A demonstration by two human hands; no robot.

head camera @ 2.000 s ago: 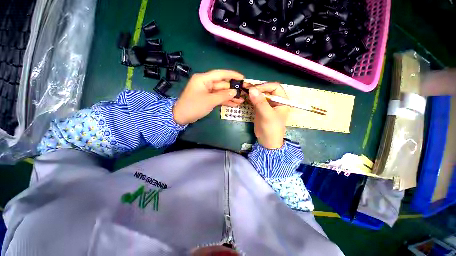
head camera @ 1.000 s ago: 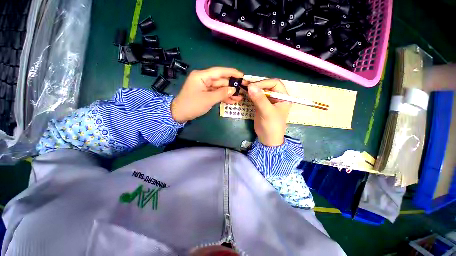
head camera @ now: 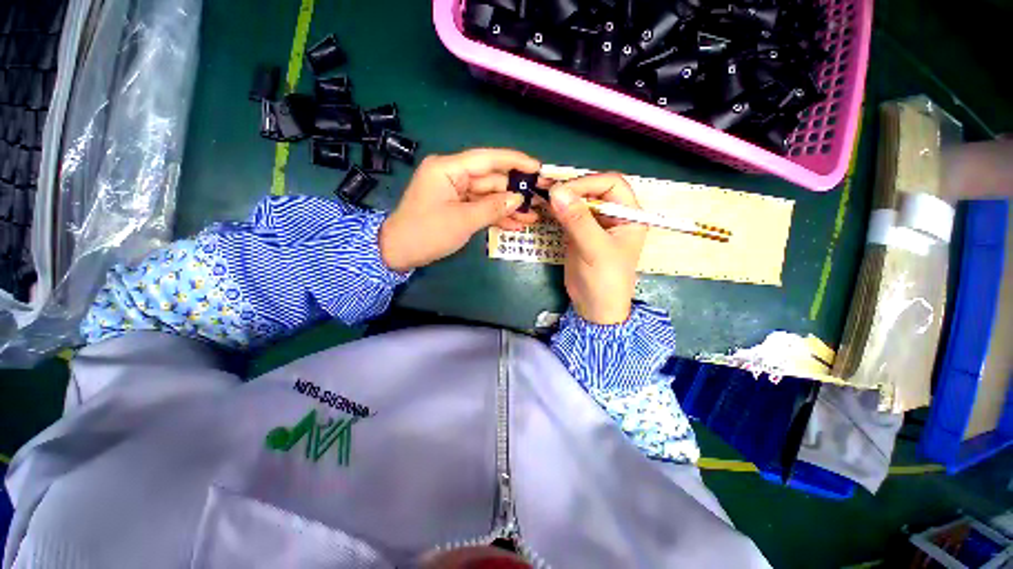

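My left hand (head camera: pixel 450 211) grips a small black plastic part (head camera: pixel 522 189) between thumb and fingers; the part shows a small pale ring. My right hand (head camera: pixel 600 247) holds a slim pale tool (head camera: pixel 655 219) like a pen, its gold-brown rear end pointing right. The tool's dark tip is at the part; whether it touches cannot be told. Under both hands lies a cream adhesive sheet (head camera: pixel 733 236) with rows of tiny dark marks at its left end, partly hidden by my right hand.
A loose pile of black parts (head camera: pixel 333 122) lies left of the sheet. A pink basket (head camera: pixel 667 125) full of black parts is at the back. A clear plastic bag (head camera: pixel 133 145) is at left. A wrapped tan stack (head camera: pixel 894 267) and blue tray (head camera: pixel 972 333) are at right, with a blurred person's hand (head camera: pixel 980 170).
The view has shifted slightly, so the basket and bench things sit a little higher than two seconds ago. Both hands keep nearly the same pose on the part and tool.
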